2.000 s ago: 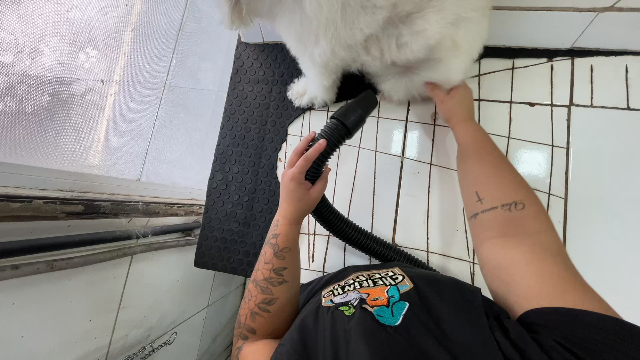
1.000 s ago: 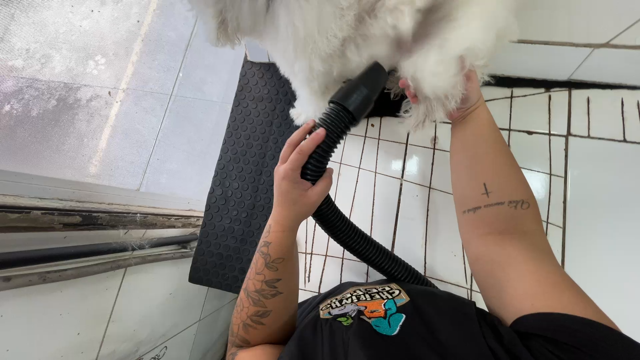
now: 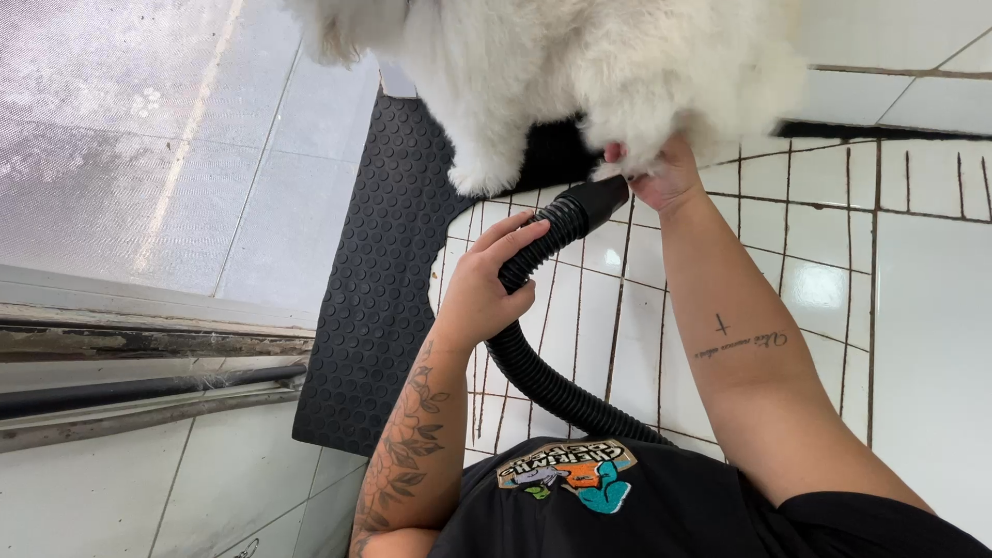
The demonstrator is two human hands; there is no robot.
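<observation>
A fluffy white dog (image 3: 558, 62) stands at the top of the view, its head cut off by the upper edge. My left hand (image 3: 496, 271) grips the ribbed black dryer hose (image 3: 577, 391) just behind its black nozzle (image 3: 601, 203). The nozzle points up and right at the dog's lifted paw (image 3: 628, 159), with its tip close to my other hand. My right hand (image 3: 668, 174) is closed on that leg near the paw; fur hides some of its fingers. One front paw (image 3: 480, 174) of the dog rests beside my left hand, at the edge of the mat.
A studded black rubber mat (image 3: 372, 256) lies left of white tiles (image 3: 697, 364) with dark joints. Further left are a window with mesh (image 3: 178, 139), its worn sill (image 3: 155, 341) and a dark pipe (image 3: 147, 391) along the wall.
The nozzle has dropped from the dog's belly fur toward the paw at my right hand. My left hand has stayed on the hose. Compared with one second ago, my right hand is lower on the leg.
</observation>
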